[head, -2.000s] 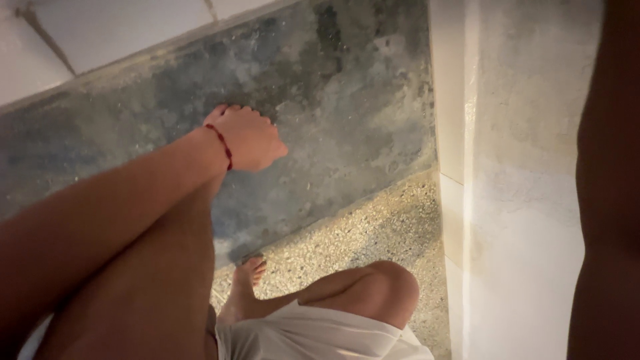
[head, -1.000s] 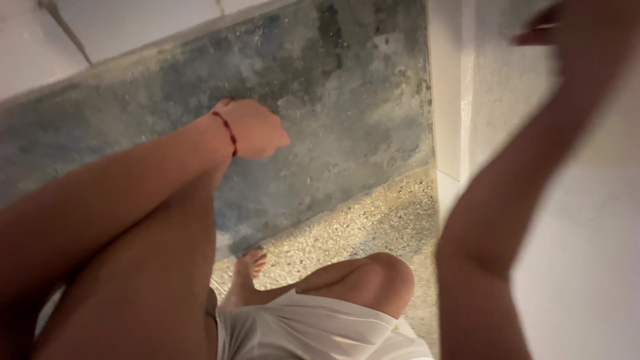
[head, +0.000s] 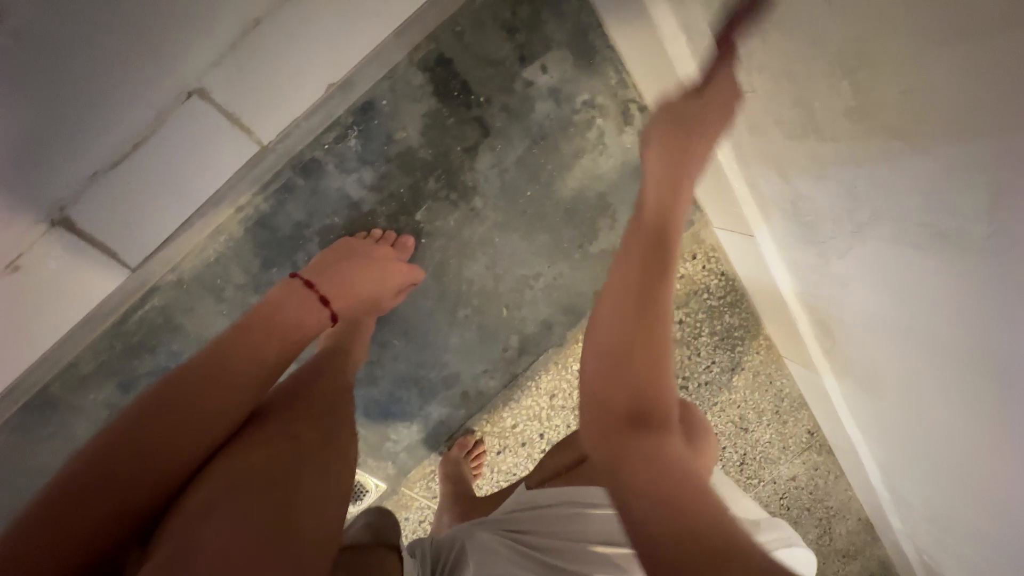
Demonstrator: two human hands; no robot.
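Observation:
My left hand (head: pixel 368 280), with a dark red beaded bracelet (head: pixel 316 298) at the wrist, is at left centre, over or in front of my left foot, whose toes (head: pixel 396 240) show just past it. Its fingers are mostly hidden, and whether it holds anything cannot be told. My right hand (head: pixel 694 120) is raised at the upper right, blurred, in front of the pale wall. A dark reddish elongated shape (head: pixel 740 28) extends from it to the top edge; whether it is a held thing or shadowed fingers is unclear.
A worn grey-blue slab (head: pixel 512 208) meets a speckled terrazzo floor (head: pixel 720 360). White tiles (head: pixel 168 176) line the left, and a pale wall (head: pixel 904 240) stands at right. My other bare foot (head: pixel 462 460) is near a metal floor drain (head: pixel 362 490). White cloth (head: pixel 552 532) covers my lap.
My right arm has swung in from the right edge to in front of the slab and wall, with the hand raised. The left hand stays by the foot. The view has turned.

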